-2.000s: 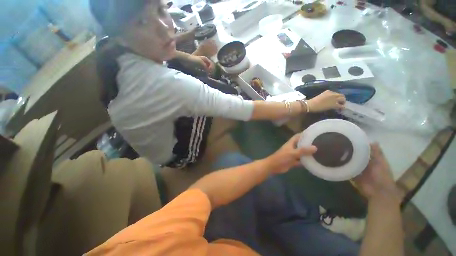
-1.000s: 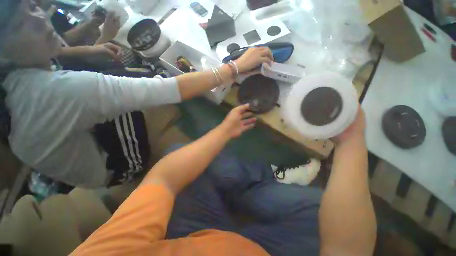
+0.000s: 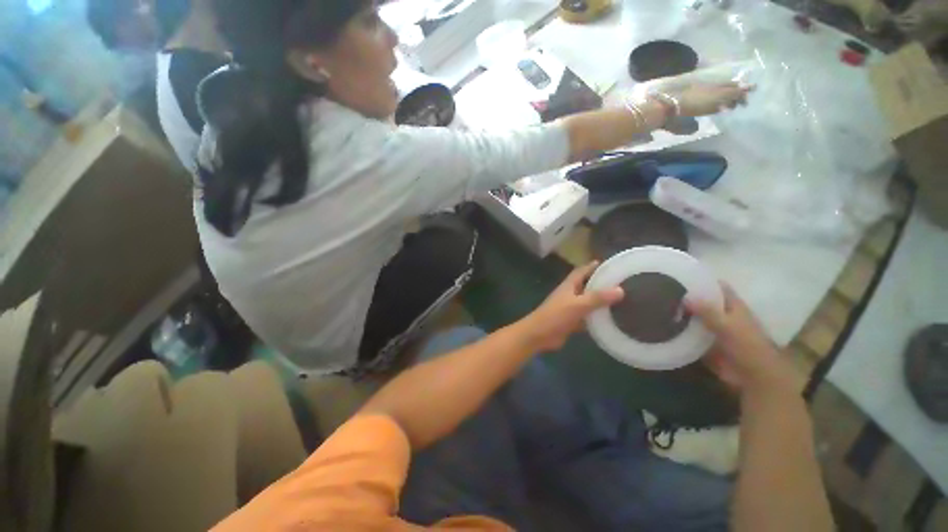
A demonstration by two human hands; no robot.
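A round white housing (image 3: 613, 335) with a dark round centre is held in front of me, above my lap at the table's near edge. My left hand (image 3: 570, 304) grips its left rim, thumb on top. My right hand (image 3: 736, 338) holds its right rim, with the thumb or a finger over the dark centre. The fingers under the housing are hidden. A dark round disc (image 3: 629, 227) lies on the table just behind it, partly covered by the housing.
A person in a grey top (image 3: 416, 166) on the left reaches across the table. Near that arm lie a blue-black mirror dash cam (image 3: 691, 169), a long white package (image 3: 699, 211) and an open white box (image 3: 541, 216). A carton (image 3: 920, 99) stands right; another dark disc (image 3: 928, 369) lies far right.
My left hand, off the housing one second ago, holds its rim again. The housing is lower. The neighbour's arm has moved from the mirror towards the back right. The view has turned left.
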